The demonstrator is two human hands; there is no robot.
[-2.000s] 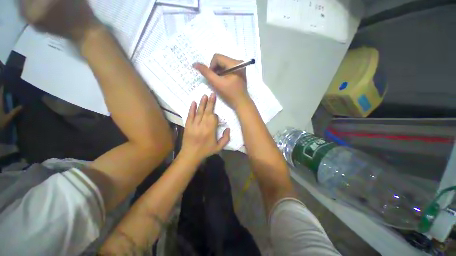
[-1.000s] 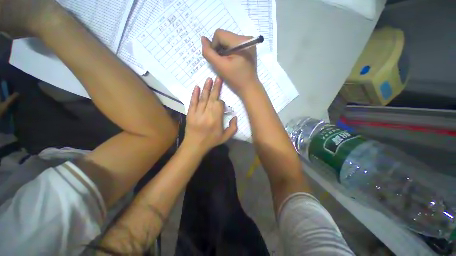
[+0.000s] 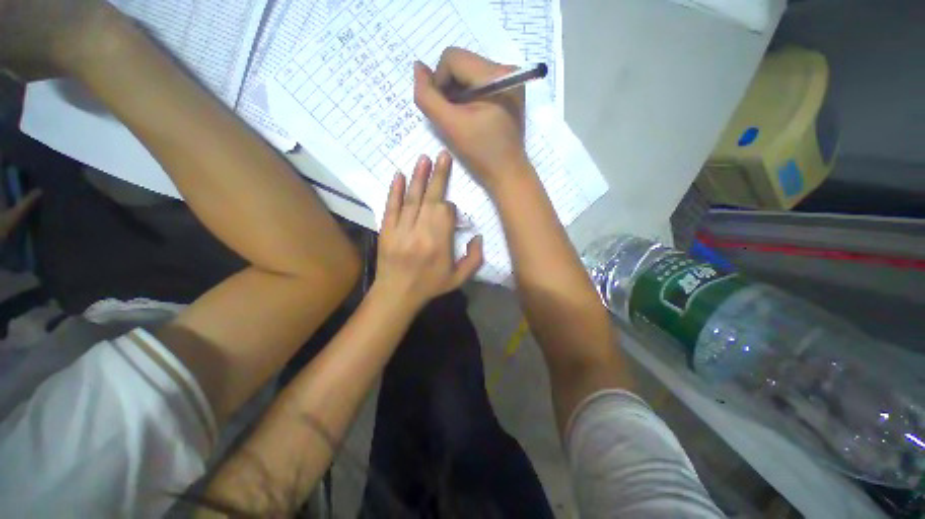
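Observation:
A white tally sheet (image 3: 345,76) with a printed grid and handwriting lies tilted on the pale desk (image 3: 629,112). My right hand (image 3: 475,114) holds a dark pen (image 3: 504,83) over the sheet, its capped-looking end pointing up and right. The pen's tip is hidden behind my fingers. My left hand (image 3: 421,238) lies flat on the lower part of the sheet, fingers spread, holding nothing. More printed sheets (image 3: 198,46) lie beneath and to the left.
Another person's bent arm (image 3: 233,193) reaches over the papers at left. A large clear bottle (image 3: 771,355) with a green label lies along the desk's right edge. A pale yellow container (image 3: 776,127) with blue spots stands beyond the desk. Another paper (image 3: 735,10) is at the top.
The view has moved closer to the sheet since the earliest frame. Since the middle frame, my right hand and pen have shifted slightly up the picture. My left hand stays on the sheet.

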